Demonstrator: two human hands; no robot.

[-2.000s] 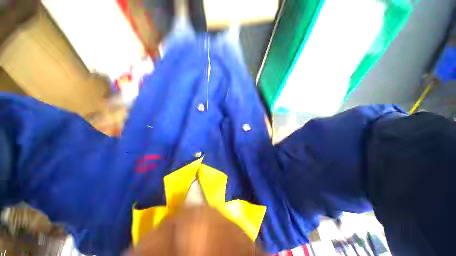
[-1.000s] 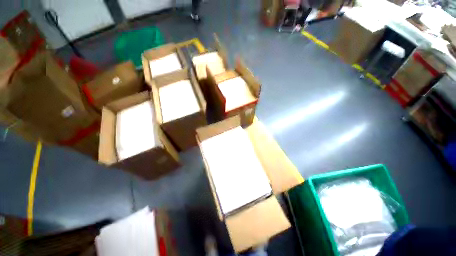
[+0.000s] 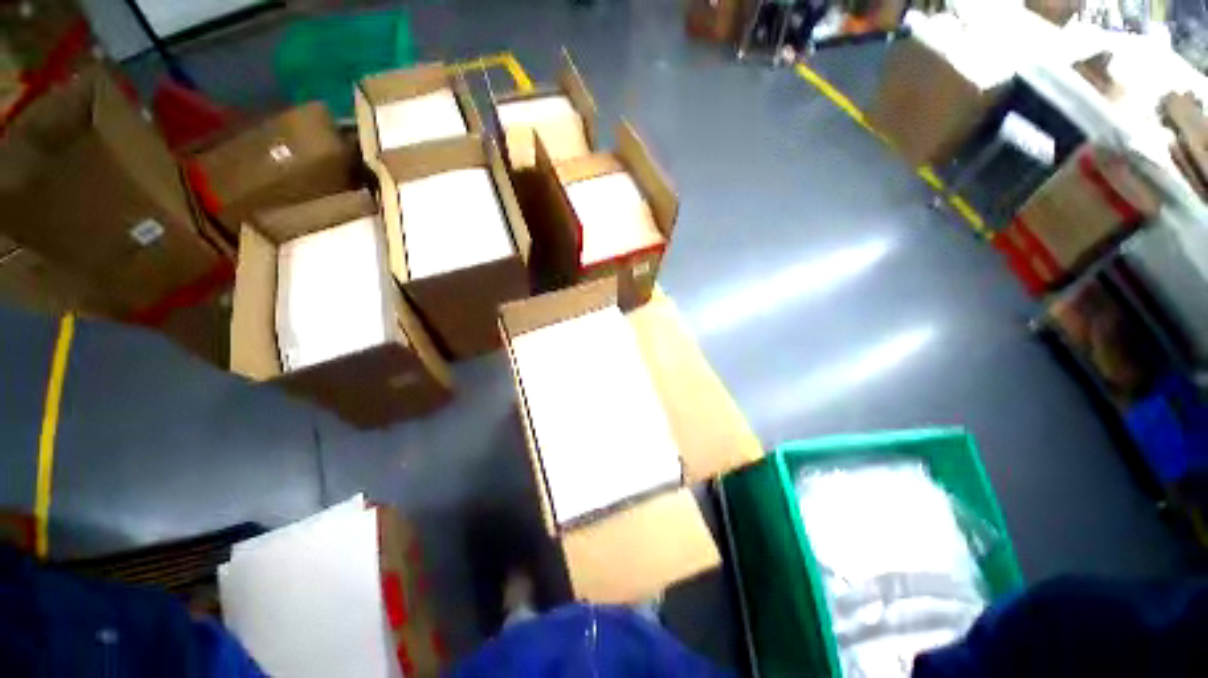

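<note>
An open carton (image 3: 692,384) stands in front of me, its near and right flaps folded outward. A white sheet (image 3: 596,413) lies flat on its contents. A green tote (image 3: 784,583) stands to its right and holds clear and white plastic bags (image 3: 901,570). A stack of white sheets (image 3: 311,589) lies at the lower left, beside a carton edge with red tape (image 3: 398,596). Neither of my hands shows; only blue sleeves are visible at the lower left and lower right edges.
Several open cartons (image 3: 470,298) with white tops stand ahead to the left. Taped cartons (image 3: 100,199) are stacked at the far left. Another green tote (image 3: 347,47) is behind them. A white worktable (image 3: 987,40) and a carton with red tape (image 3: 1080,219) stand at the right.
The view has swung from my blue jacket to the cartons and floor, then tilted slightly lower in frame. Blue sleeves now show at both lower corners. The carton in front looks the same as one second ago.
</note>
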